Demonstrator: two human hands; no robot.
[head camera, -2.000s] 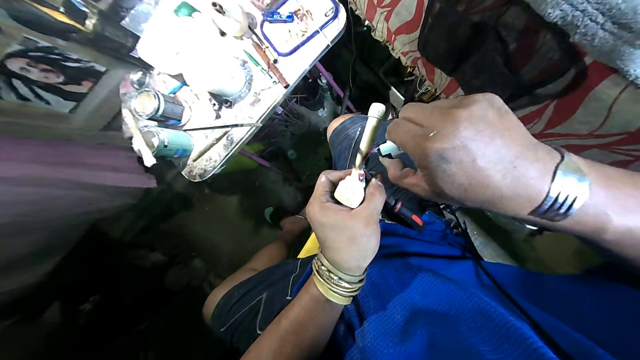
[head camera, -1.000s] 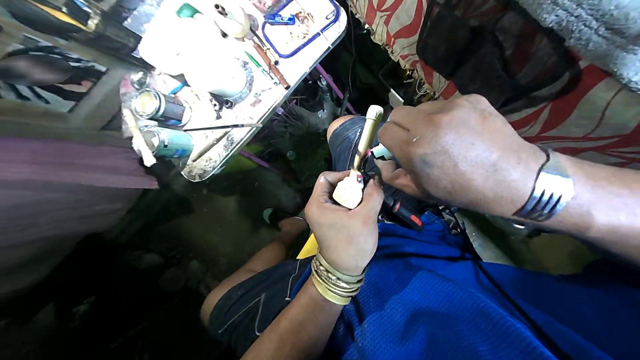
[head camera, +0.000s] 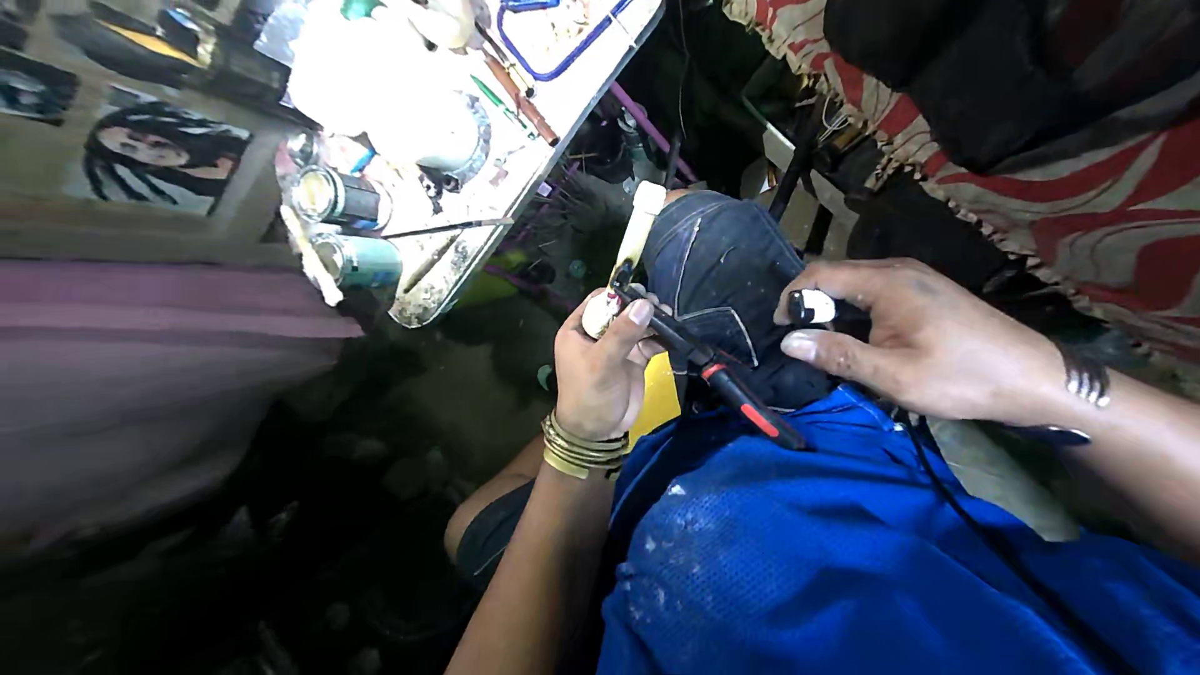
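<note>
My left hand, with several bangles at the wrist, grips a small cream-coloured piece that has a dark red spot. A pale yellowish stick with a thick rounded end rises from the same grip. A black tool with red grip parts slants from these fingers down over my lap; what kind of tool it is, I cannot tell. To the right, my right hand holds a small black bottle or cap with a white label between thumb and fingers, apart from the left hand.
At the upper left, a brightly lit worktable bears an opened tin, a greenish jar, brushes or sticks and a blue-rimmed tray. Red and white patterned cloth hangs at the right. A black cord crosses my blue garment.
My right hand has moved away from my left, to the right, with the small black and white item in it. The black and red tool now shows much more fully.
</note>
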